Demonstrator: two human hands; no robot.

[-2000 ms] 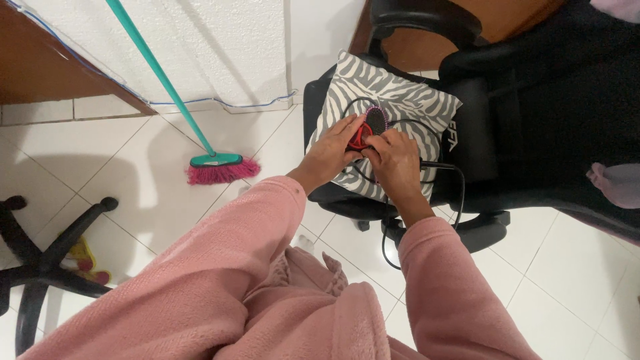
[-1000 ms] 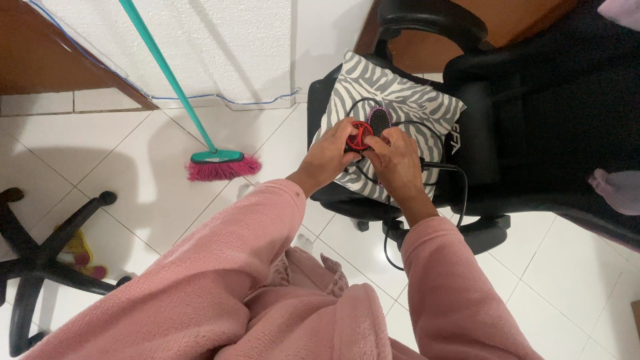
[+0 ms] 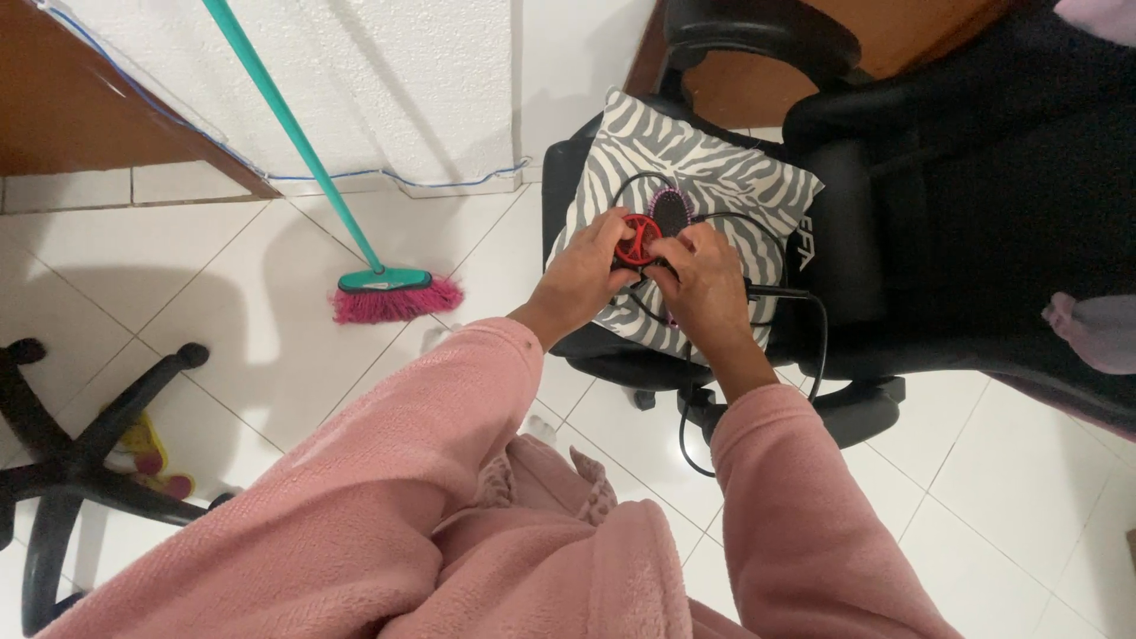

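My left hand point(image 3: 581, 271) grips the left side of a round red object point(image 3: 637, 240) with spokes, fingertips on its rim. My right hand point(image 3: 706, 280) is at its right side, thumb and fingers close to the rim; whether they press on it is hard to tell. Just behind lies an oval dark hairbrush point(image 3: 671, 211) with purple-edged bristles. All this is over a grey and white zebra-print cushion point(image 3: 683, 146) on a black chair. A black cable point(image 3: 824, 333) loops over the cushion and hangs off the chair; part of it is hidden by my hands.
A teal broom point(image 3: 384, 280) with pink bristles leans at the left by a white wall point(image 3: 417, 80). A black chair base point(image 3: 71, 461) stands at the lower left, with yellow and pink items beside it. The black chair's backrest point(image 3: 967, 231) extends right.
The red object shows more plainly between my fingers than two seconds ago, as my left fingers have shifted to its rim. The cushion and hairbrush have stayed in place.
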